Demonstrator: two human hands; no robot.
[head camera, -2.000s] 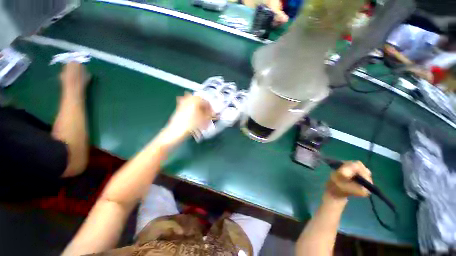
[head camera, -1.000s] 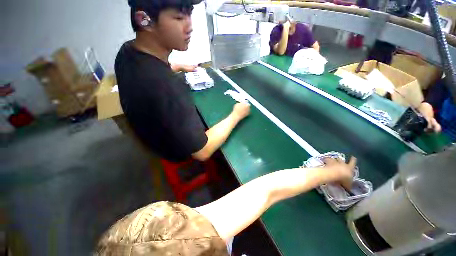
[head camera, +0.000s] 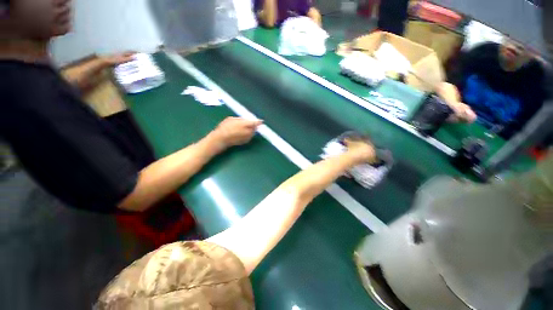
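A small cluster of white-grey looped product units (head camera: 371, 173) lies on the dark middle lane of the green belt, just beyond the near white line. My left hand (head camera: 361, 151) reaches out from my left shoulder and has hold of the cluster; the fingers are blurred and partly hidden among the loops. My right hand is not in view. The white fume hood (head camera: 449, 248) stands large at the lower right, its dark patch at the lower left rim.
A person in black at the left has one hand (head camera: 233, 132) by the white line and the other at a white stack (head camera: 139, 72). Small white parts (head camera: 204, 95) lie nearby. Across the belt are an open carton (head camera: 424, 63), a white bag (head camera: 302, 36) and another person.
Since one second ago, my left hand and the units have moved from the near side across the white line. The view has shifted. My right hand, holding a dark handle two seconds ago, is out of view.
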